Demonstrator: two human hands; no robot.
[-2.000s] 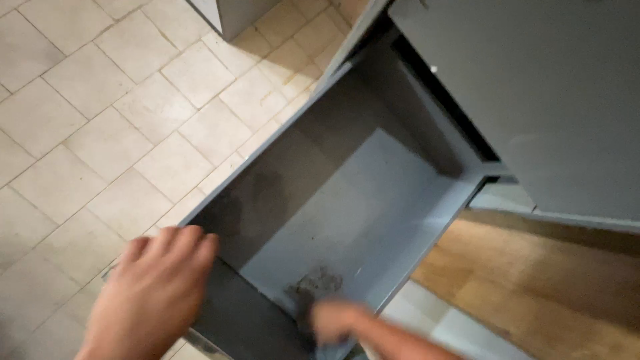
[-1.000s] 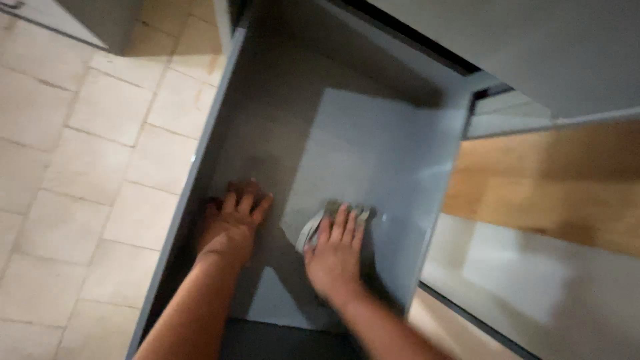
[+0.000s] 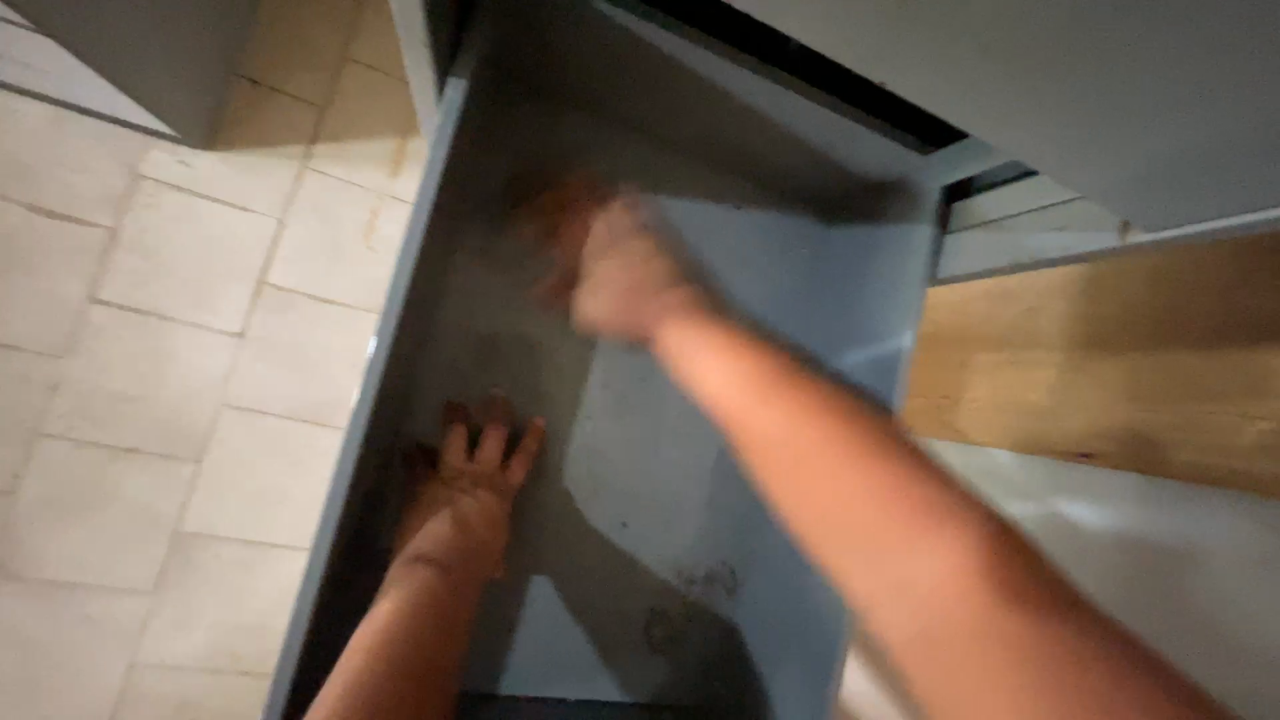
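Observation:
A grey drawer (image 3: pixel 640 430) stands pulled out, with dark smudges on its floor near the front. My left hand (image 3: pixel 470 490) rests inside it by the left wall, fingers spread, holding nothing that I can see. Farther back, my right hand (image 3: pixel 625 270) is over the drawer floor and strongly blurred. Whether a cloth is under its fingers cannot be made out.
A grey cabinet front (image 3: pixel 1080 90) overhangs the drawer's back right. Pale floor tiles (image 3: pixel 190 260) lie to the left, with another grey cabinet (image 3: pixel 170 60) at the upper left. A wooden board (image 3: pixel 1100 360) is at the right.
My right hand has moved toward the back left of the drawer; a second ago it pressed a pale cloth on the floor near the front. My left hand went from the drawer's front edge to inside.

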